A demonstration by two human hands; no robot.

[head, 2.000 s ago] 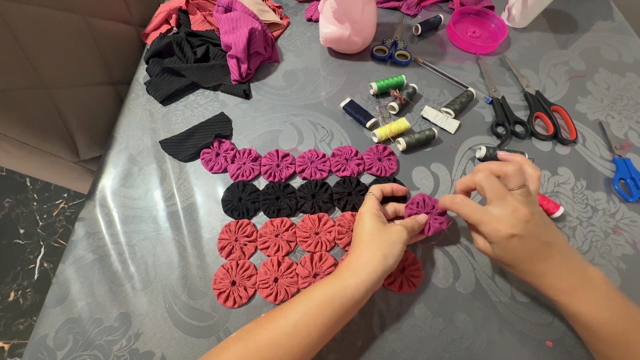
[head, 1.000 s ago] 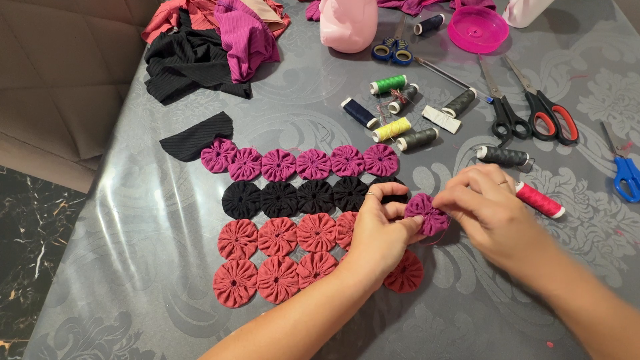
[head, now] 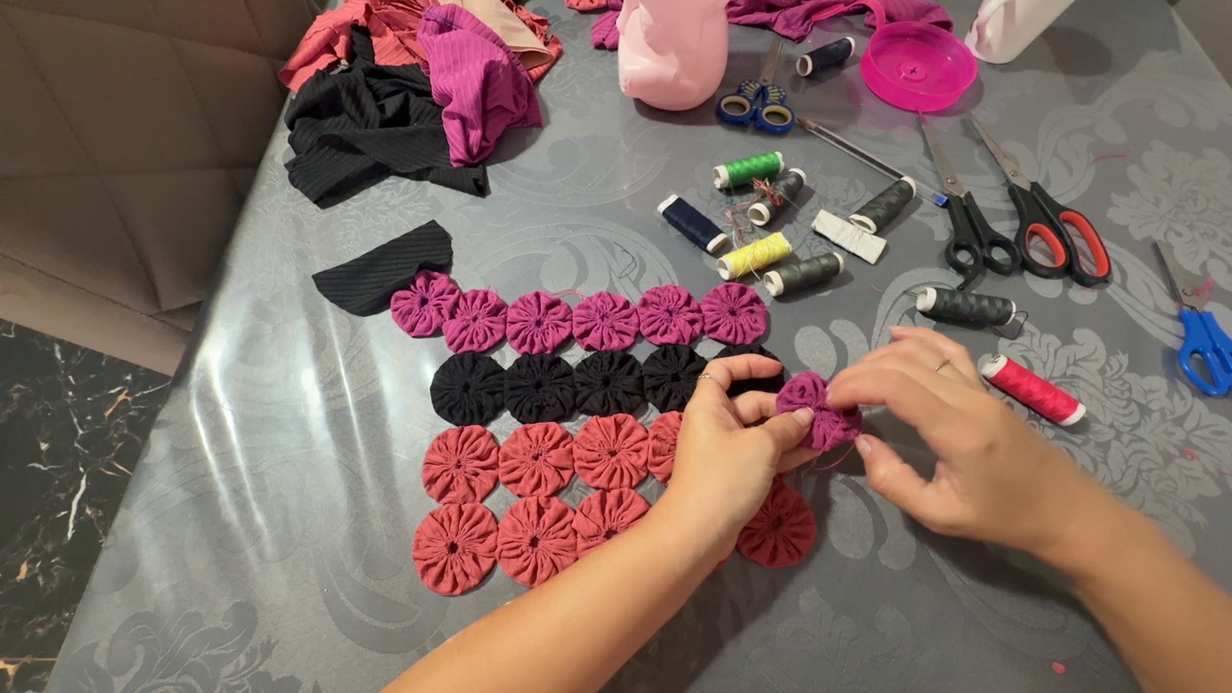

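My left hand [head: 736, 438] pinches a magenta gathered fabric yo-yo [head: 818, 412] between thumb and fingers. At that piece's right edge are the fingertips of my right hand [head: 948, 433], bent, with thumb and index apart; whether they grip thread or a needle cannot be told. A loose thread loops just below the piece. To the left lie rows of yo-yos: magenta [head: 604, 321] on top, black [head: 539, 388] beneath, then two coral rows [head: 536, 459], partly hidden by my left hand and forearm. Beside the top row's left end is a black ribbed fabric scrap [head: 385, 269].
Beyond my hands lie several thread spools [head: 754, 256], a pen [head: 871, 159], blue-handled scissors [head: 756, 104] and black-handled scissors [head: 962, 217]. A red spool [head: 1032, 390] is near my right hand. Farther back are a fabric pile [head: 385, 125], a pink container [head: 674, 53] and a magenta round dish [head: 917, 67].
My right hand has shifted, uncovering the red spool and the dark spool near it. The magenta yo-yo has stayed in my left hand, its folds now lying differently.
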